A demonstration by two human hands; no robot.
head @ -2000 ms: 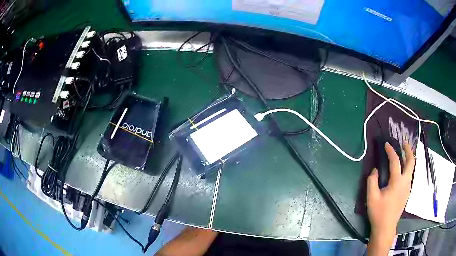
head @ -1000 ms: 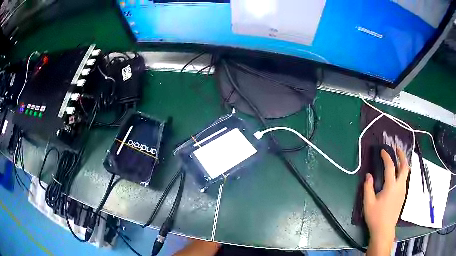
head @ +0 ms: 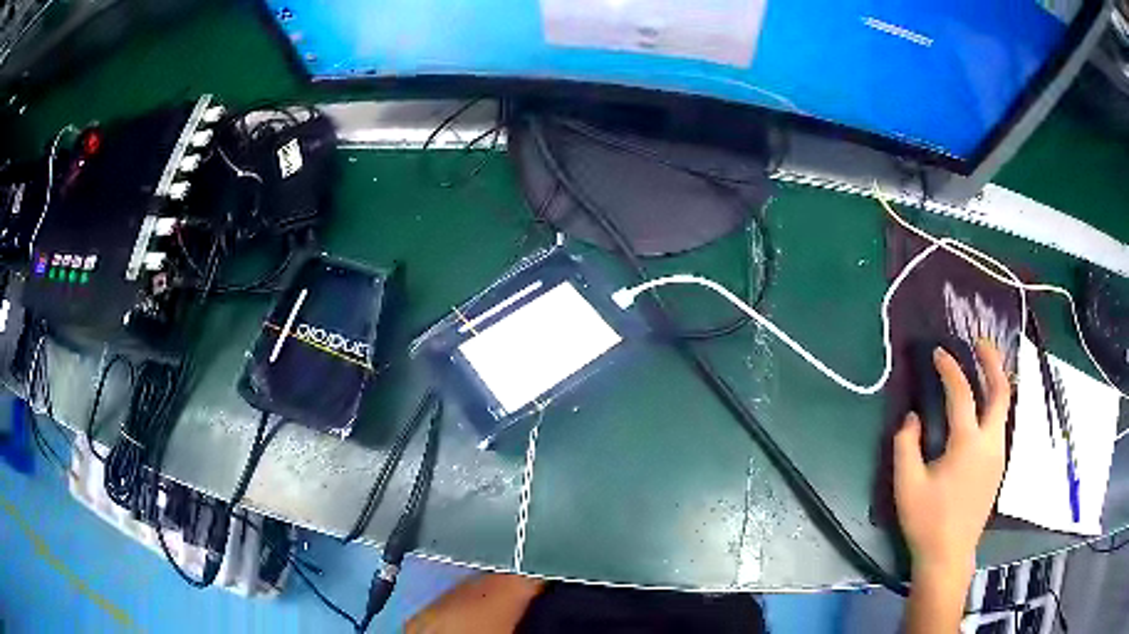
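Observation:
My right hand [head: 951,464] lies over the black computer mouse [head: 931,403] on the dark mouse pad [head: 898,495], fingers spread forward. My left hand is not in the picture; only part of a bare forearm shows at the bottom edge. One Android display unit [head: 539,347] in a clear bag shows a white page. The white USB cable [head: 792,341] has its pale plug at this unit's right side. A second Android display unit [head: 322,343], also bagged, shows an "android" logo on a dark screen, with a thin yellow-orange line across it.
The monitor [head: 520,89] stands at the back on a round dark base [head: 669,204]. The black test control box [head: 105,235] is at left, beside the power adapter [head: 282,161] and coiled cables [head: 142,434]. A thick black cable crosses the mat. A blue pen [head: 1072,489] lies on white paper [head: 1034,489].
The camera view has shifted slightly. The right hand remains at the mouse, and both units show the same screens as before.

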